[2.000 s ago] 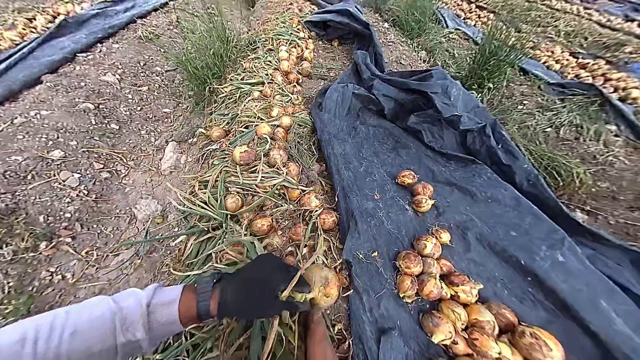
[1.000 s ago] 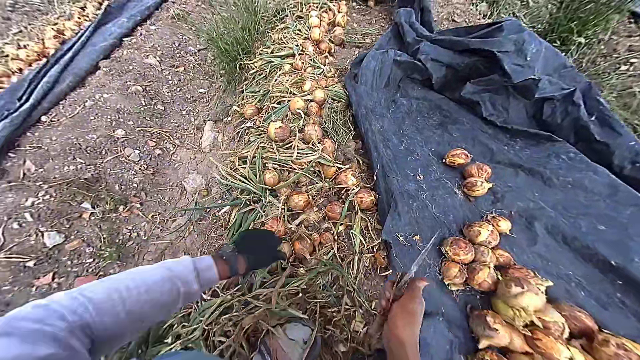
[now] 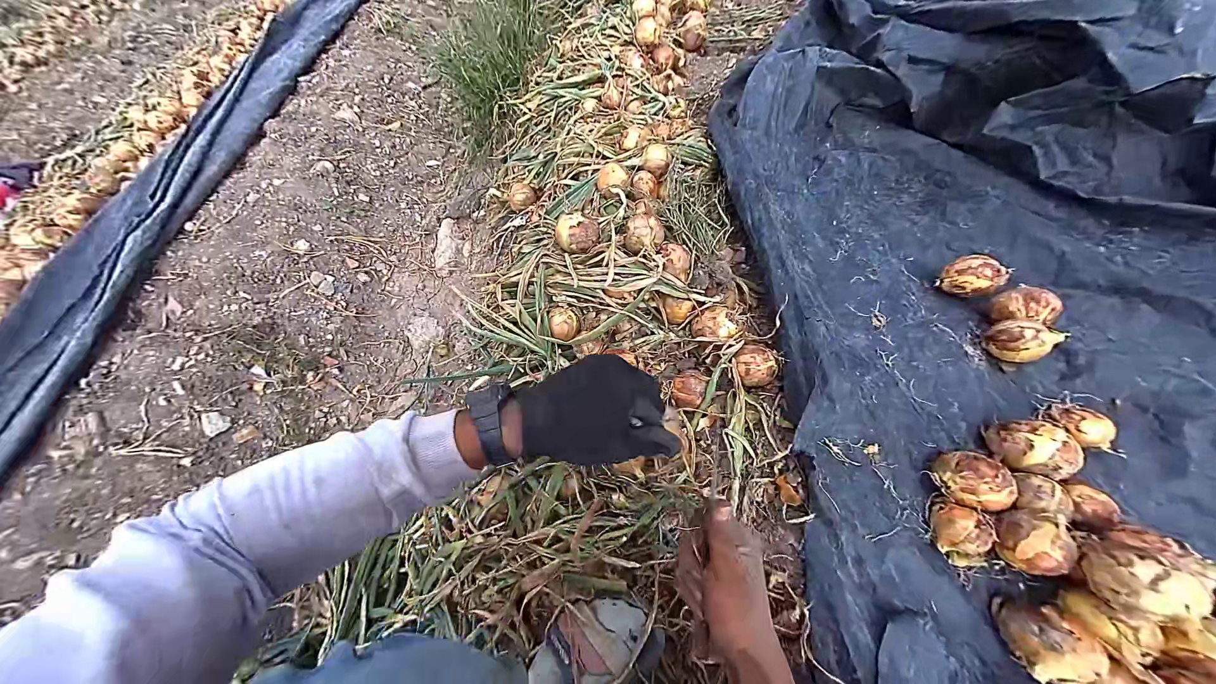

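Note:
My left hand [image 3: 603, 413], in a black glove with a dark band at the wrist, is closed over the row of onions. Its fingertips pinch what seems to be an onion [image 3: 676, 432], mostly hidden by the glove. Just below and to the right, my bare right hand [image 3: 730, 579] is closed around a knife, whose blade [image 3: 714, 456] points up beside the left fingertips and is hard to make out. Onions with dry leaves [image 3: 756, 365] lie right beyond both hands. Cut onion leaves [image 3: 532, 560] are heaped beneath my left forearm.
A dark fabric sheet [image 3: 855, 380] runs along the right, with a pile of trimmed onions [image 3: 1035, 541] and a small group above it [image 3: 1024, 306]. Stony soil [image 3: 313, 285] and a second dark sheet [image 3: 180, 199] are on the left. A shoe [image 3: 608, 641] shows at the bottom.
My right hand has moved left from the sheet's edge, close to my left hand. One second ago the knife blade showed plainly over the sheet. Two seconds ago my left hand held an onion.

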